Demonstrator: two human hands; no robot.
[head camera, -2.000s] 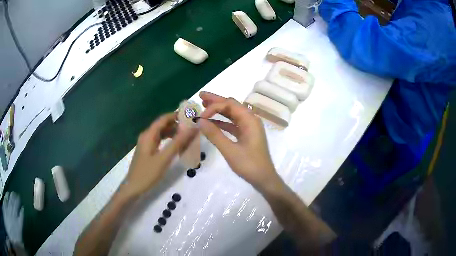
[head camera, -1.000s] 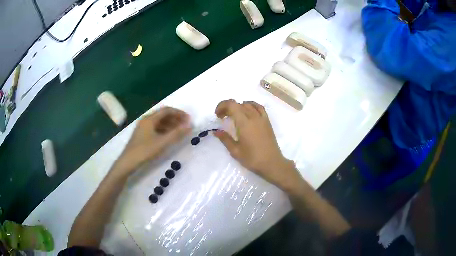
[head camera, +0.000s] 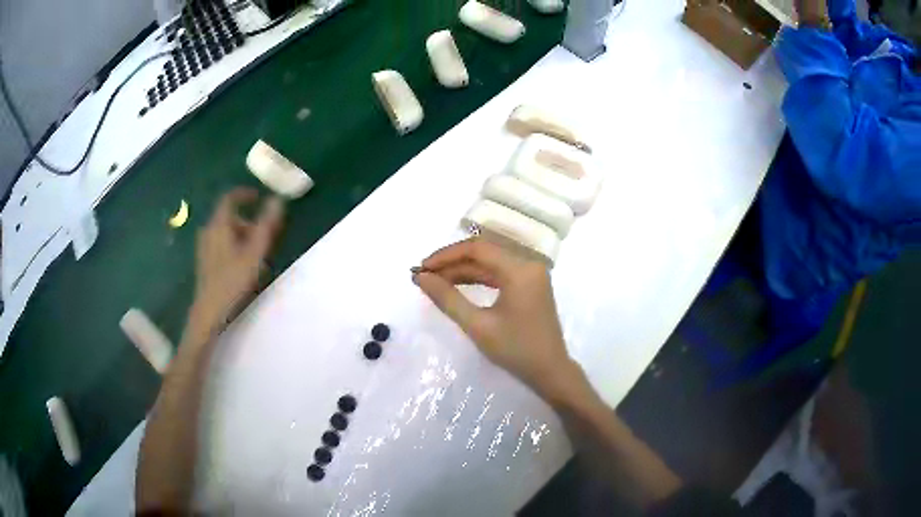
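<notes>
My left hand (head camera: 234, 247) is over the green conveyor belt, blurred, its fingers apart just below an off-white plastic housing (head camera: 279, 170); I see nothing held in it. My right hand (head camera: 495, 298) is above the white tabletop, thumb and forefinger pinched on a small dark adhesive pad (head camera: 416, 273). Below it, more round black adhesive pads lie on the glossy clear liner (head camera: 404, 444): a pair (head camera: 373, 350) and a row of several (head camera: 330, 439) nearer me.
Several set-aside housings (head camera: 529, 205) lie beyond my right hand. More housings (head camera: 398, 101) sit on the belt (head camera: 333, 121), with a yellow scrap (head camera: 179, 214). A metal post (head camera: 588, 28) and a cardboard box (head camera: 729, 30) stand at the back. A person in blue (head camera: 843, 131) is at right.
The housing my left hand held two seconds ago is no longer in it. My left hand has moved out over the belt. My right hand has lifted off the liner with a pad.
</notes>
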